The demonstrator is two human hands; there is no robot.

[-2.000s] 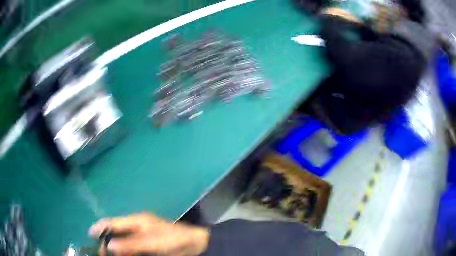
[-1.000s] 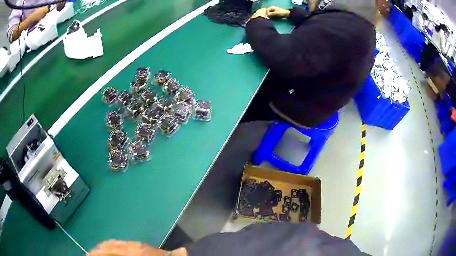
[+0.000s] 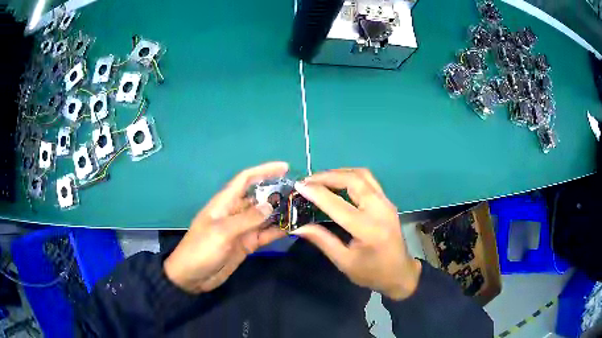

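Note:
My left hand (image 3: 228,228) holds a clear housing subassembly (image 3: 269,193) with a white face and dark round hole, above the bench's near edge. My right hand (image 3: 363,231) grips a black insert (image 3: 302,212) between thumb and fingers, right against the housing's right side. Thin red and yellow wires show between the two parts. The fingers hide part of both, so how far they are joined cannot be told.
Many clear housing subassemblies (image 3: 140,137) lie at left. Finished modules (image 3: 508,72) are grouped at right. The screw feeder (image 3: 363,56) stands at top centre, with the black screwdriver (image 3: 317,23) beside it. Below are blue bins (image 3: 43,257), a cardboard box (image 3: 490,244) and a blue stool (image 3: 507,231).
The view has swung from the bench's right side to its middle. Both hands are now in view, holding the housing and the insert; before, only one hand showed at the bottom.

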